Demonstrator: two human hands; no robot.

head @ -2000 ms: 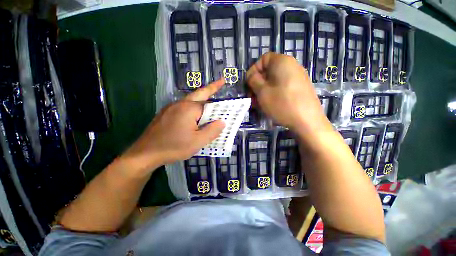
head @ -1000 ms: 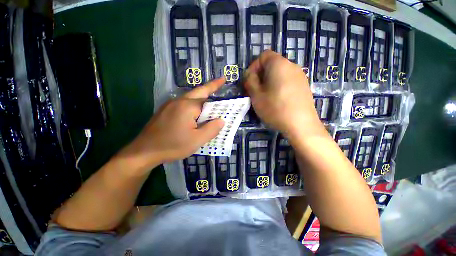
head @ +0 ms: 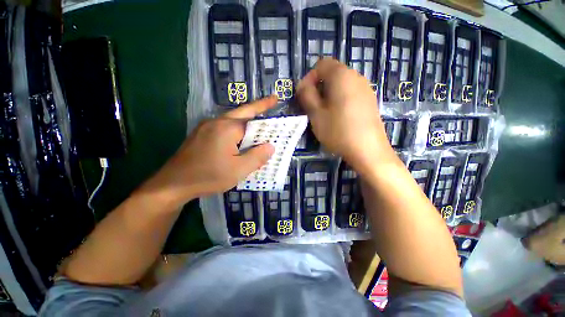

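Observation:
My left hand [head: 217,151] holds a white sticker sheet [head: 272,151] with rows of small dark dots, thumb on top. Its index finger reaches to the yellow four-loop mark [head: 284,89] on the second black housing [head: 274,46] of the upper row. My right hand [head: 337,102] is over the lower end of the third housing [head: 321,37], fingers pinched together; whether they hold a dot is too small and hidden to tell. The housings lie in a translucent blister tray [head: 199,74], two upright rows with sideways ones between.
A black smartphone [head: 96,96] with a white cable [head: 99,179] lies left. Black, plastic-wrapped stacked trays [head: 34,124] stand at far left. A brown board [head: 464,6] is at the far edge. Red and black parts [head: 466,230] are lower right. Another person's hand [head: 548,240] shows at the right edge.
The tray and phone have shifted slightly left in the picture. My hands keep nearly the same pose over the housings. Another person's hand has appeared at the right edge.

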